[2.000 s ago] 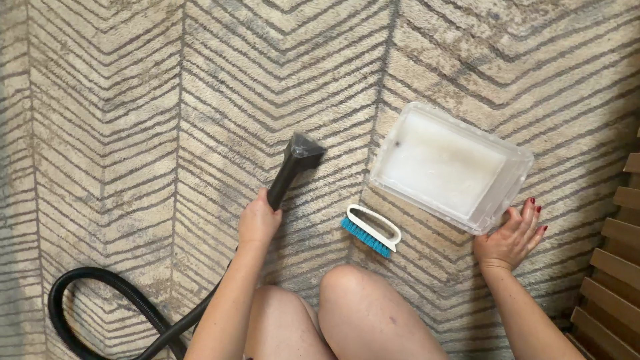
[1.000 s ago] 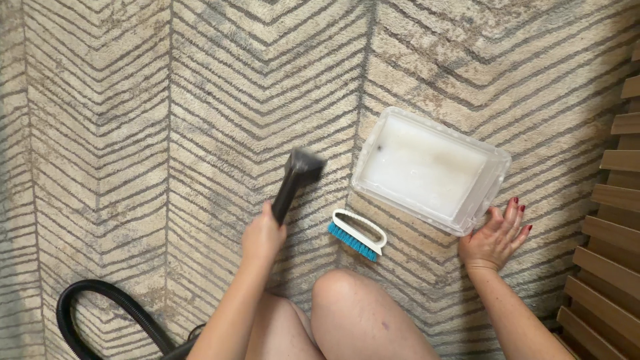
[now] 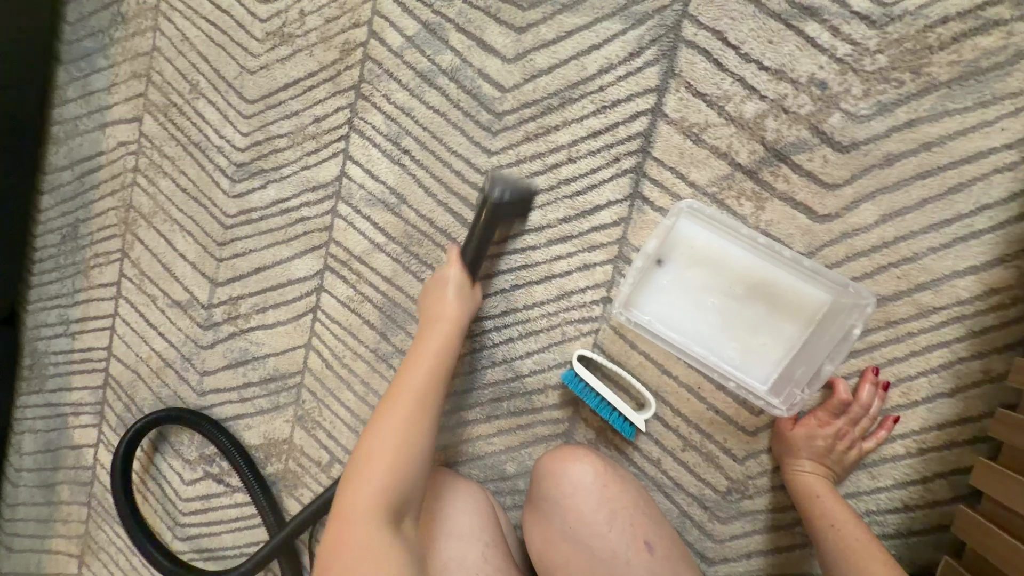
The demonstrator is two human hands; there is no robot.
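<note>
My left hand (image 3: pixel 452 292) grips the black handle of a vacuum upholstery nozzle (image 3: pixel 508 196), whose blurred head is over the patterned rug (image 3: pixel 240 264). A black ribbed hose (image 3: pixel 232 448) loops at the lower left and runs behind my left forearm. Flat on the rug with fingers spread, my right hand (image 3: pixel 832 432) is beside the near right corner of a clear plastic bin (image 3: pixel 828 376) that holds cloudy whitish liquid. Between the nozzle and the bin lies a scrub brush (image 3: pixel 608 392) with a white loop handle and blue bristles, tipped on its side.
Wooden slats (image 3: pixel 992 512) of some furniture stand at the lower right edge. My bare knees (image 3: pixel 600 496) are at the bottom, close to the brush. A dark area runs down the far left edge.
The nozzle in my left hand has moved forward over the rug, away from my knees. My right hand, the brush and the bin have kept their places. The view has shifted somewhat.
</note>
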